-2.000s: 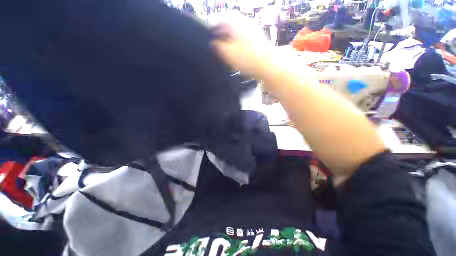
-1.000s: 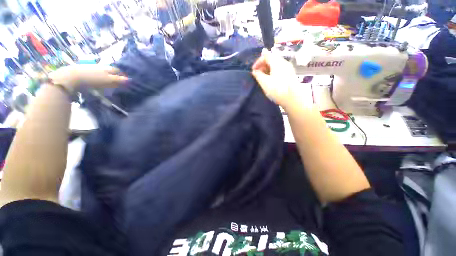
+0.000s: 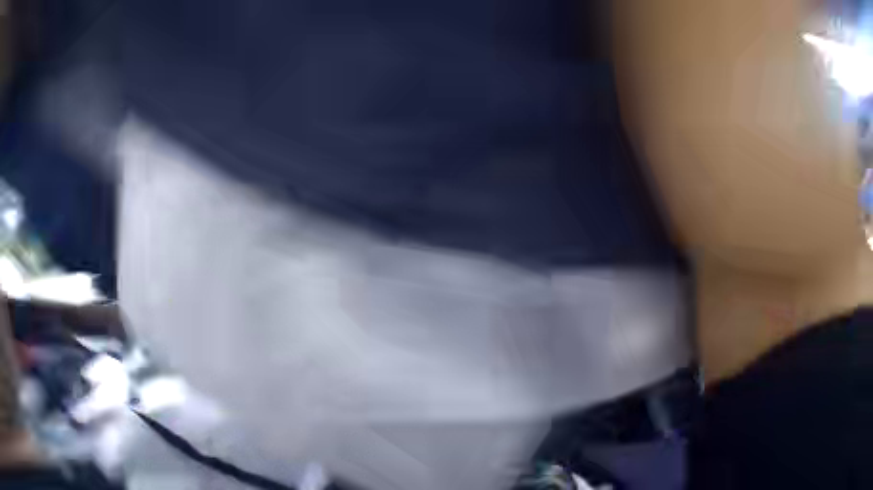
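Observation:
A navy and light-grey garment [image 3: 383,124] is raised close to the camera and fills most of the view, blurred. Its navy part is on top and its light-grey panel [image 3: 325,306] hangs below. My right forearm reaches up along the right side, and my right hand is out of the picture past the top edge. My left hand is not in view; only a blurred brownish strip shows at the far left edge. The sewing machine is not in view.
Crumpled white and grey cloth [image 3: 163,402] with a dark stripe lies at the lower left. My black sleeve [image 3: 794,412] is at the lower right. Bright blurred background shows at the upper right.
The garment has been lifted up close to the camera, and its light-grey panel now shows. Both hands have left the picture. The machine and scissors are no longer visible.

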